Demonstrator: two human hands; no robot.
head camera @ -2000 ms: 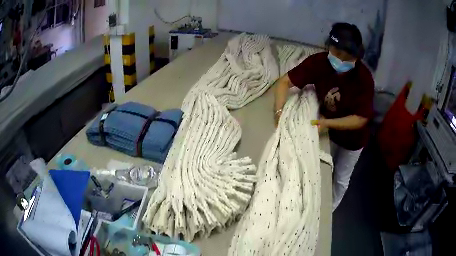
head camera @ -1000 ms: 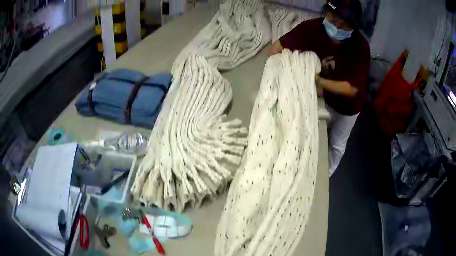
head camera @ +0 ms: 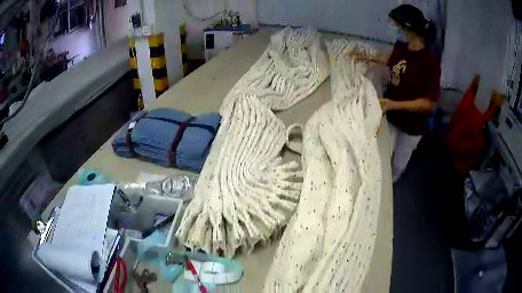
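Note:
A long length of cream knit fabric with dark flecks (head camera: 335, 189) runs down the right side of the table from the far end to the bottom edge. Left of it lies a stacked pile of the same knit (head camera: 243, 171), its near ends fanned out. A narrow knit loop (head camera: 294, 137) stands between the two. Neither of my hands is in the picture.
A person stands at the table's far right, one arm over the knit. A tied blue bundle (head camera: 166, 137), clear bottle (head camera: 169, 186), label roll (head camera: 90, 176), plastic tray (head camera: 178, 220), record sheets (head camera: 80, 223), red pen (head camera: 194, 274) and sticker strip (head camera: 220, 273) lie left.
The person has moved toward the far end and let go of the gathered near length, which now lies flatter and joins the knit behind. The view tilted down, then back up. The record sheets settled flat.

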